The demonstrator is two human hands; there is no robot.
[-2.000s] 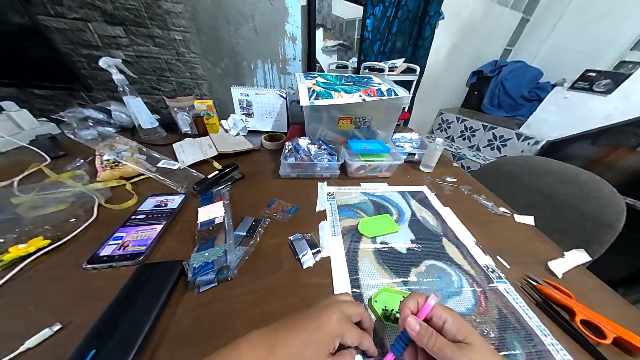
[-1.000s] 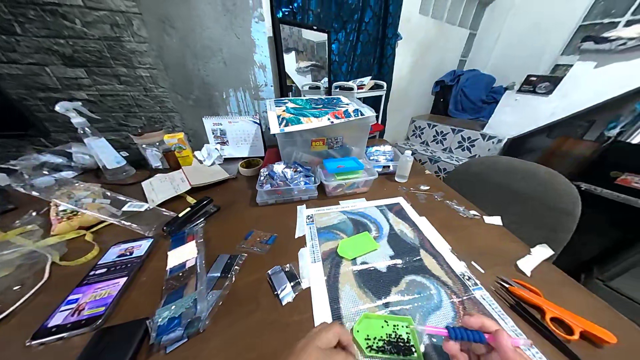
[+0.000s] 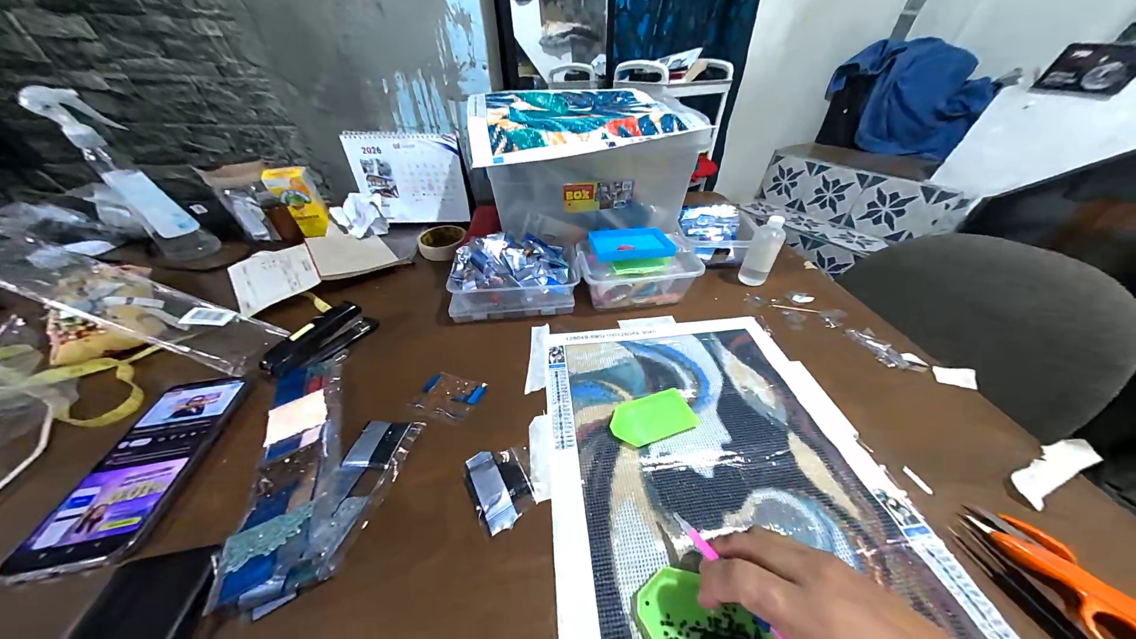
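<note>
My right hand (image 3: 781, 581) holds a pink diamond-painting pen (image 3: 698, 539), its tip over the diamond-painting canvas (image 3: 710, 461). Under and left of that hand, a green plastic tray (image 3: 661, 593) holds loose black drills at the bottom edge of the view. A second green tray (image 3: 655, 417) lies farther up on the canvas. My left hand is out of view. White tape strips run along the canvas's left and top edges. A small bag with black drills (image 3: 499, 486) lies just left of the canvas.
Left of the canvas are plastic drill packets (image 3: 288, 479), a stapler (image 3: 319, 337) and a lit smartphone (image 3: 129, 475). Orange-handled scissors (image 3: 1056, 568) lie at the right. Behind stand tubs of packets (image 3: 513, 275), a large clear box (image 3: 586, 191) and a small bottle (image 3: 761, 251).
My left hand, beside the drill tray one second ago, has gone out of view. My right hand has moved so that the pen points up the canvas, above the drill tray.
</note>
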